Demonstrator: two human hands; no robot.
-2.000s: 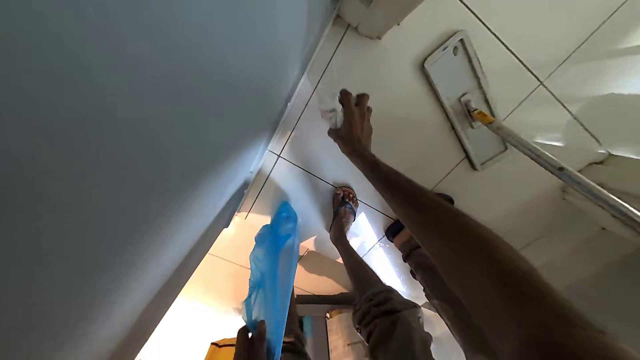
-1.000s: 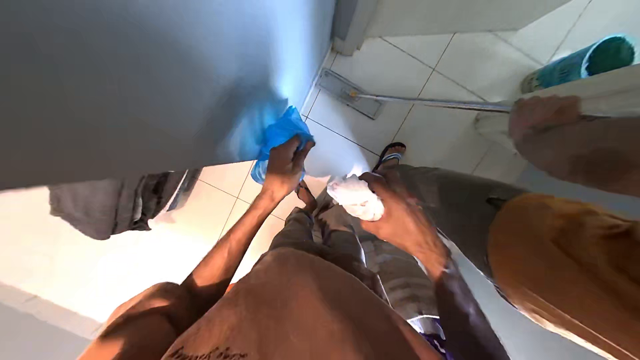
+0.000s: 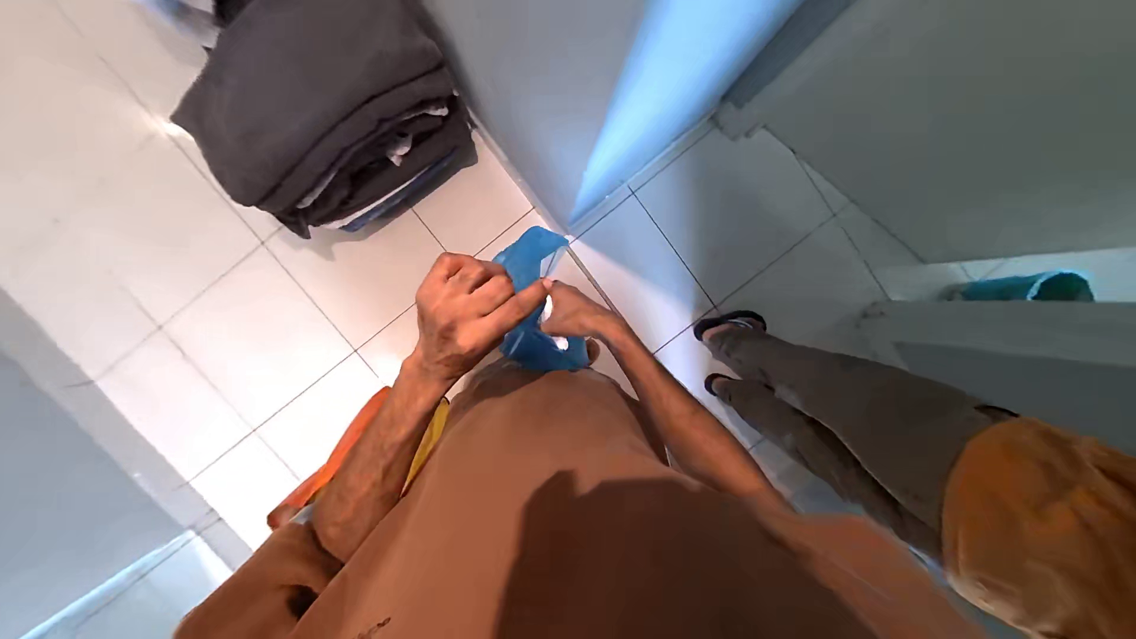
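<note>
A thin blue plastic bag hangs between my two hands, in front of my body. My left hand is closed on the bag's edge from the left, its thumb pointing across to the right. Inside the bag's mouth is part of my right hand, with crumpled white material at its fingers. The bag partly hides those fingers and the white material.
Folded dark cloths lie in a pile at the upper left, beside a grey wall's end. A person in an orange top stands at the right. Farther back is a teal bucket. An orange and yellow item shows beside my left forearm.
My right hand, apart from the bag with white material a second ago, is now at the bag's mouth. The view has swung toward the cloth pile.
</note>
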